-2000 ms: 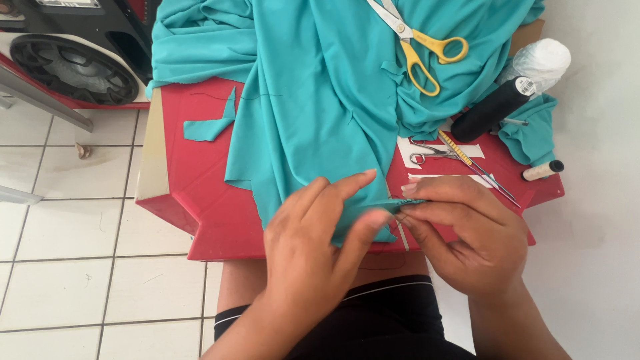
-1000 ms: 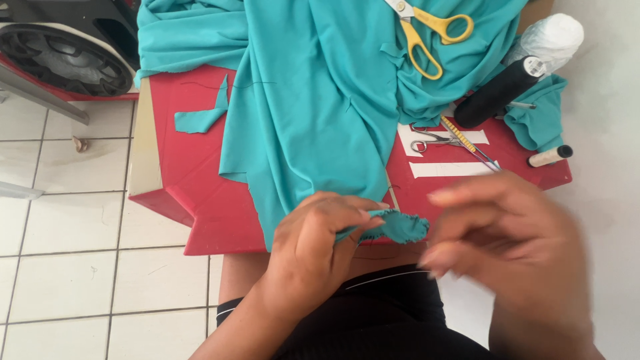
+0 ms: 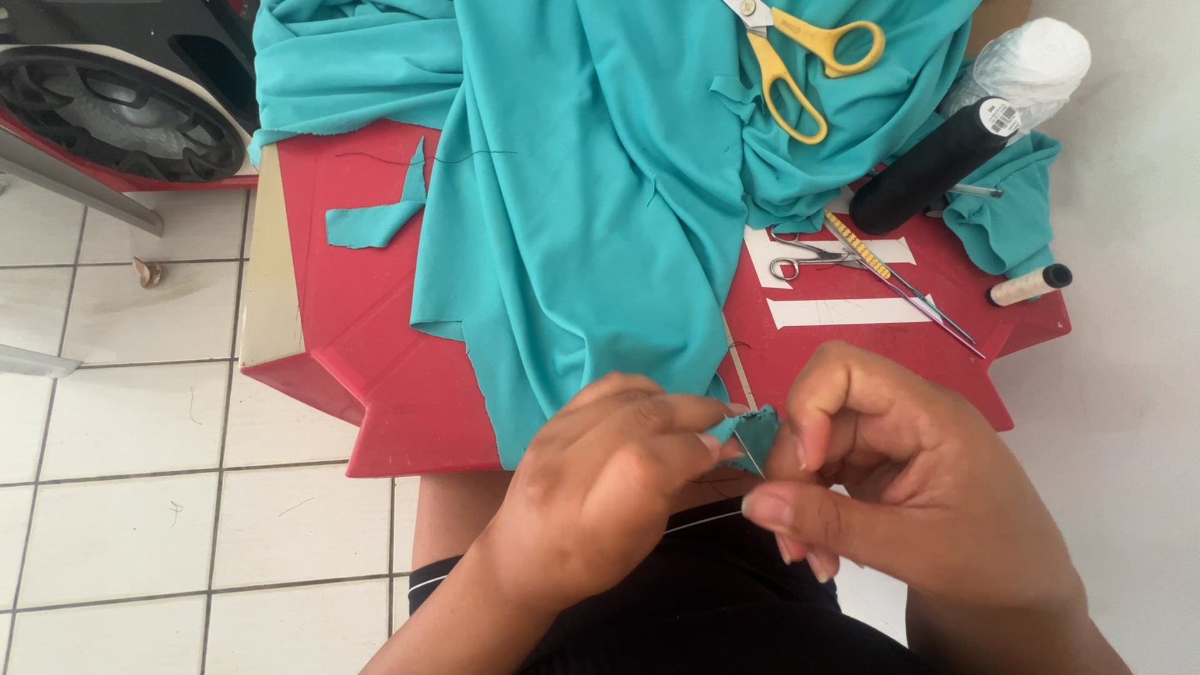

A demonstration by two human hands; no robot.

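A large turquoise fabric (image 3: 600,187) drapes over the red table and down to its near edge. My left hand (image 3: 609,478) pinches a small gathered end of turquoise fabric (image 3: 761,433) with dark stitches along its rim. Close on the right of that end is my right hand (image 3: 872,469), its thumb and fingers bent around a gap. A thin light line, a thread or a needle, runs from the fabric end toward the right fingertips; whether those fingers grip it cannot be told.
Yellow-handled scissors (image 3: 797,80) lie on the fabric. At the right are a black thread cone (image 3: 928,164), a white wrapped cone (image 3: 1031,70), small scissors (image 3: 806,258), tweezers (image 3: 909,291) and a cream thread spool (image 3: 1029,285). A turquoise scrap (image 3: 375,214) lies on the red table (image 3: 412,412).
My right hand, blurred and apart from the fabric end a second ago, is now close beside it. The left hand still pinches the fabric.
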